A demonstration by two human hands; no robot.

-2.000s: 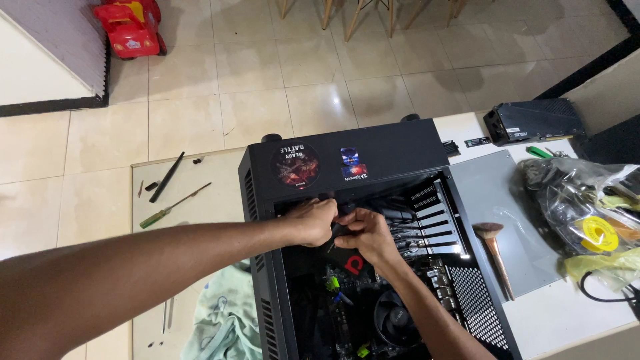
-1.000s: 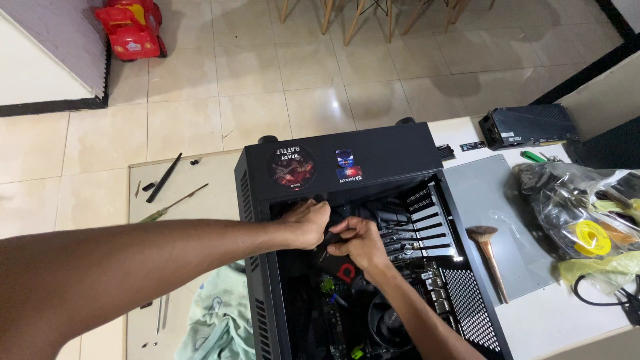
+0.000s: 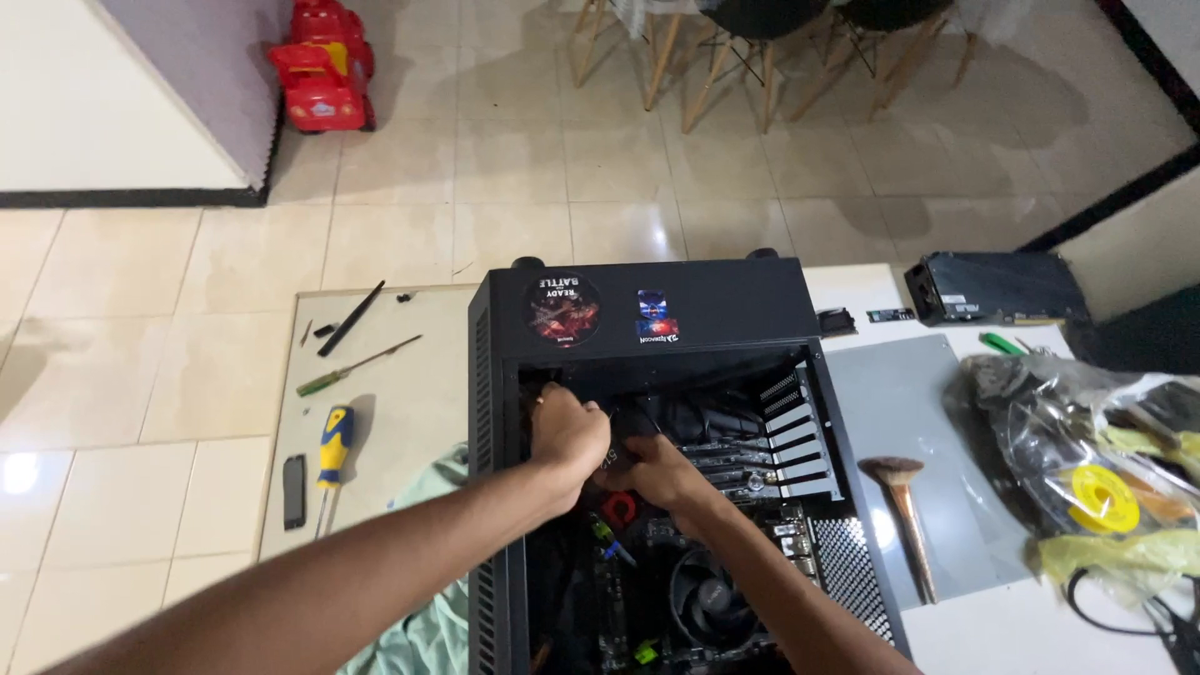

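Note:
A black computer case [image 3: 647, 305] lies on the table with its side open, stickers on the near-facing panel. Inside it, my left hand [image 3: 569, 431] reaches into the upper left corner, its fingertips hidden in the dark. Beside it, my right hand [image 3: 656, 473] has its fingers curled at a dark solid-state drive [image 3: 619, 469] with a red mark and white writing; thin cables run near the fingers. Below the hands is a round black CPU cooler fan [image 3: 710, 592]. Pale expansion slot covers [image 3: 797, 441] line the right side of the case.
To the left are a yellow-blue screwdriver [image 3: 336, 450], a green-handled screwdriver [image 3: 323, 382] and a green cloth [image 3: 431, 600]. To the right lie a makeup-type brush [image 3: 900, 478] on a grey panel [image 3: 891, 366], a graphics card [image 3: 1003, 286] and a plastic bag of parts [image 3: 1078, 422].
My left hand has moved deeper into the case's upper left corner, away from my right hand. The view has shifted slightly, showing the yellow-blue screwdriver that my left arm covered.

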